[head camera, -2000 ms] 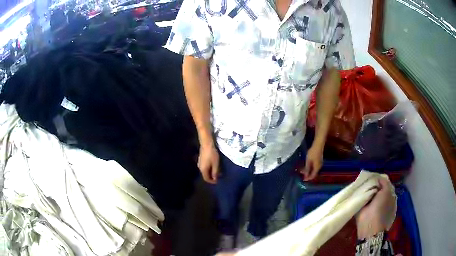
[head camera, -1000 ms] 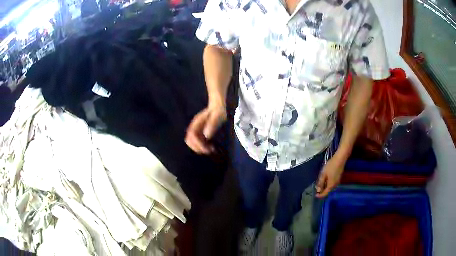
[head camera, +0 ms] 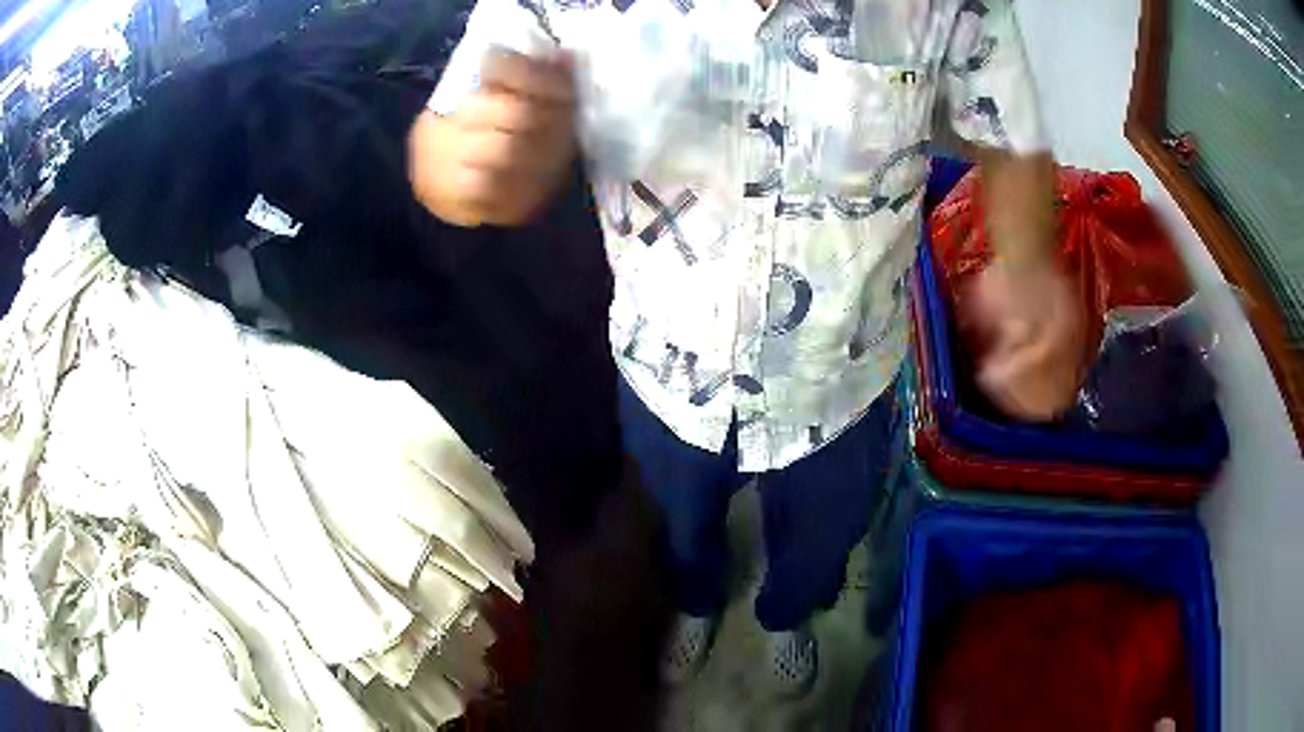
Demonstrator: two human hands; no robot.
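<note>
Neither of my hands shows clearly. A small skin-coloured tip (head camera: 1166, 725) at the bottom right edge may be a finger of my right hand; what it holds cannot be told. My left hand is out of the picture. Nearest in front of me, a stack of cream pieces (head camera: 215, 472) lies heaped at the left, its layered edges fanned toward the middle. A black garment pile (head camera: 415, 308) with a small white label lies behind and beside it. At the lower right stands a blue crate (head camera: 915, 615) with dark red material (head camera: 1065, 658) inside.
A person in a printed white shirt (head camera: 772, 243) stands facing me, one blurred hand raised, the other low over the far crates. Stacked blue and red crates (head camera: 1058, 479) hold red plastic bags (head camera: 1130, 236) and a clear bag with dark contents (head camera: 1151, 375). A wood-framed window (head camera: 1230, 258) is at the right.
The cream piece and the hand holding it have left the picture at the bottom. The person has raised one hand and moved the other over the far crate. The view has shifted slightly.
</note>
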